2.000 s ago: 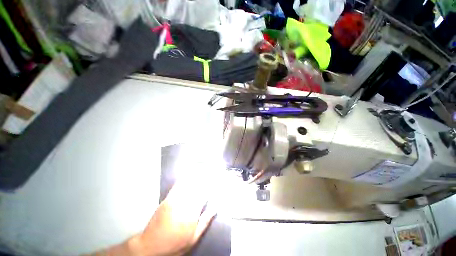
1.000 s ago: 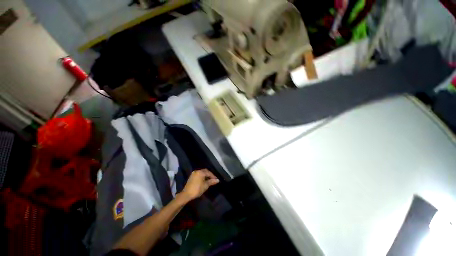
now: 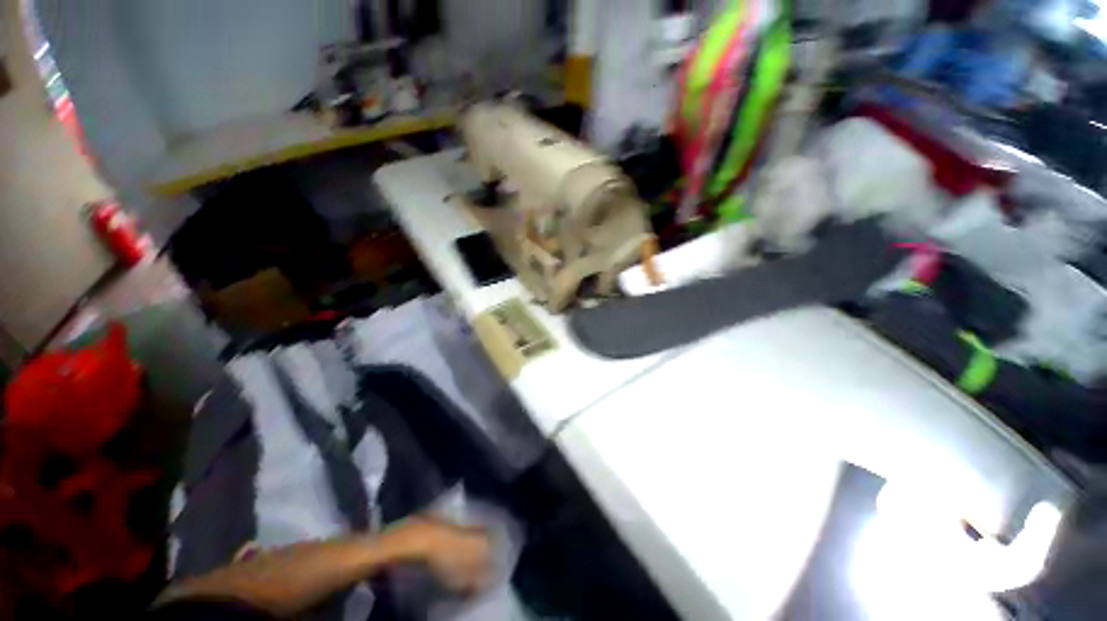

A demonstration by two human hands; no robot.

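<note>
My left hand (image 3: 461,560) is blurred at the lower left, reaching over the heap beside the table. Its fingers look curled on a pale grey fabric piece (image 3: 495,529). Grey and whitish panels (image 3: 304,437) lie heaped beyond it. A dark grey panel (image 3: 838,516) lies on the white table at the lower right, partly lost in the lamp glare. An overexposed, finger-like shape (image 3: 1034,546) at the glare's right side is probably my right hand; its grip is hidden.
A long dark grey strip (image 3: 728,297) lies across the table's far end. Beyond it stands another cream sewing machine (image 3: 558,194), with a black flat object (image 3: 482,258) beside it. A red-orange heap (image 3: 73,412) is at far left. Dark bundles (image 3: 935,328) lie behind the table.
The view has swung from the needle area to the left-hand heap, then tilted up somewhat. My left hand left the lit panel, reached the heap and now has a pale piece at its fingers.
</note>
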